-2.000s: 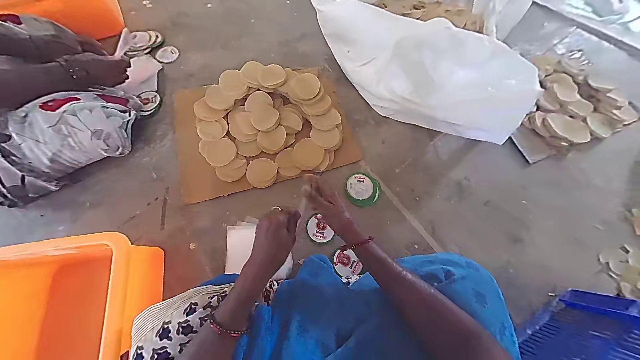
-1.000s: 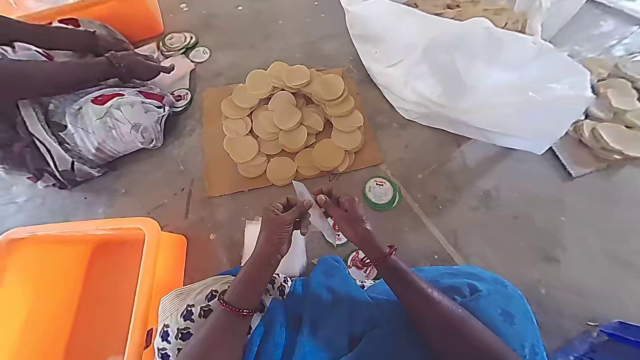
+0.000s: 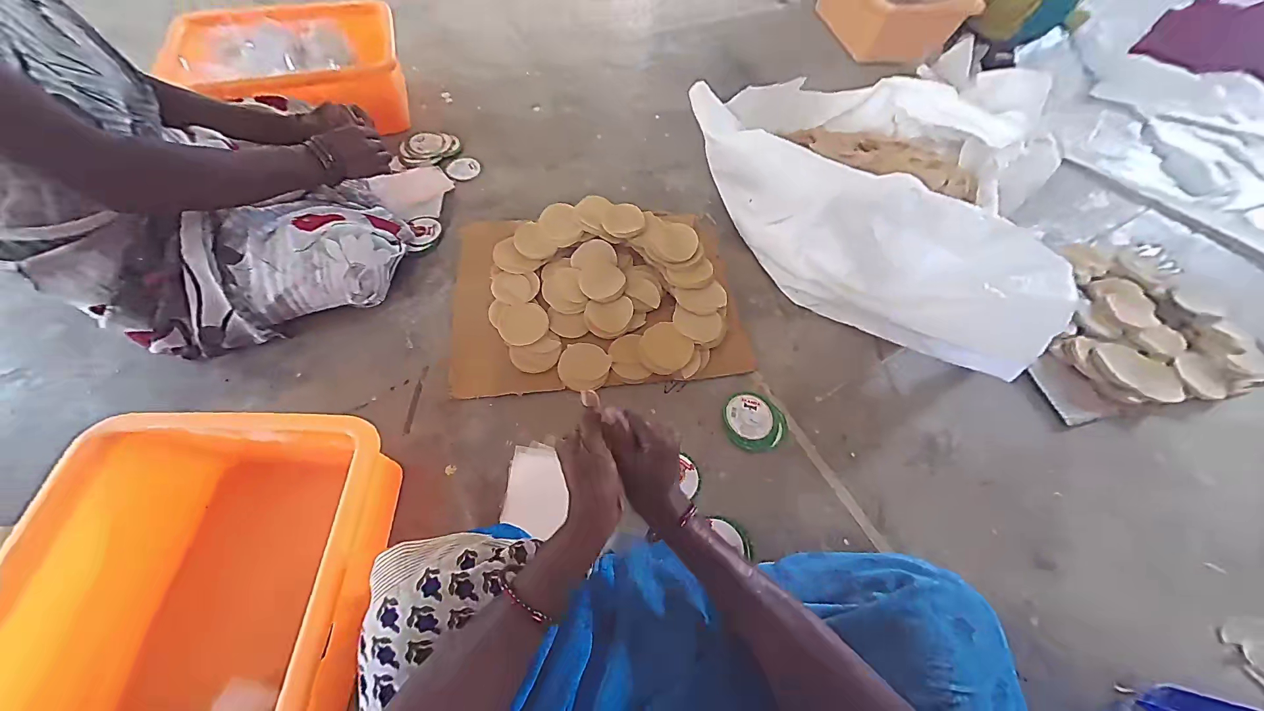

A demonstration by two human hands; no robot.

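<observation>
My left hand [image 3: 591, 474] and my right hand [image 3: 644, 459] meet over my lap, just short of the brown cardboard sheet [image 3: 477, 370]. Whether anything lies between them is hidden. On the cardboard, thin pale-brown discs [image 3: 600, 281] form overlapping heaps, a ring around a middle pile. Beside my left hand lies a stack of white sheets [image 3: 534, 486]. Round printed labels with green edges [image 3: 752, 421] rest on the floor to the right. Another round label [image 3: 688, 477] is partly covered by my right hand, and one more [image 3: 729, 536] lies near my right wrist.
An orange plastic crate [image 3: 341, 474] stands at the left. A co-worker's hands [image 3: 346, 148] are at the upper left, near round labels [image 3: 428, 148] and another orange crate [image 3: 390, 74]. To the right are a white sack [image 3: 889, 267] with brown contents and more discs [image 3: 1136, 336] on a sheet.
One second ago my hands were apart with a white strip or sheet between them; now they are together and it does not show. The view has shifted, showing more of the far floor.
</observation>
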